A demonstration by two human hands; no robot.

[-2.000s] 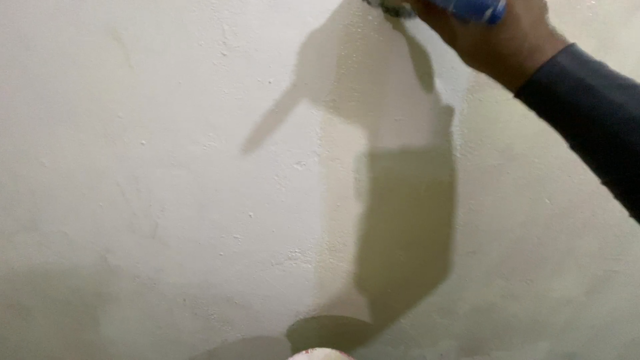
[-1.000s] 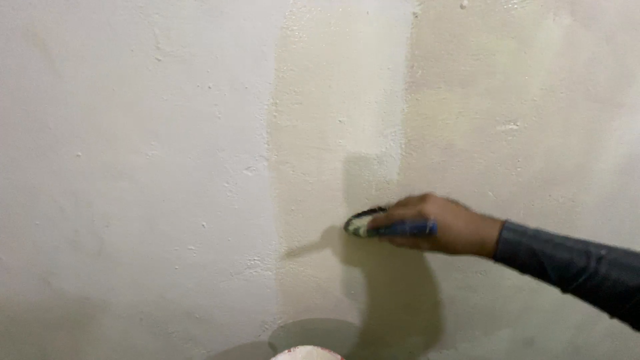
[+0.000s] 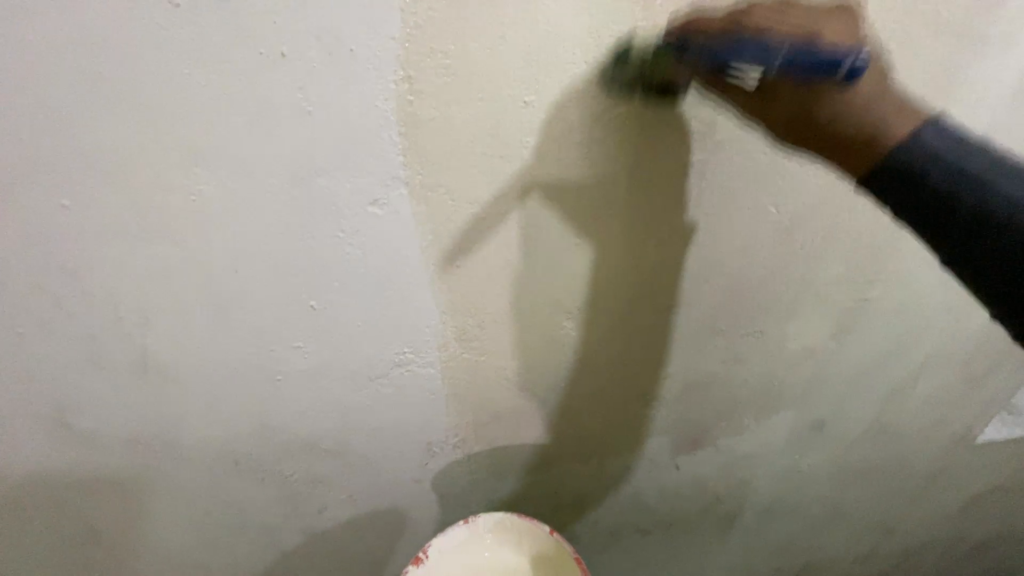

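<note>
My right hand, in a dark long sleeve, is closed around the blue handle of a paintbrush at the upper right. The dark, paint-smeared brush head points left and lies at or close to the wall; motion blurs it. A cream-coloured strip of paint runs down the wall beside a paler part on the left. At the bottom centre shows the round top of a container, pale inside with reddish marks on its rim. My left hand is out of view.
Small bumps and rough patches mark the wall. Shadows of the arm and brush fall down its middle. A small white patch shows at the right edge, lower down.
The right hand with the brush was at the top two seconds ago, lower on the wall one second ago, and is high up again now. More of the container's top shows.
</note>
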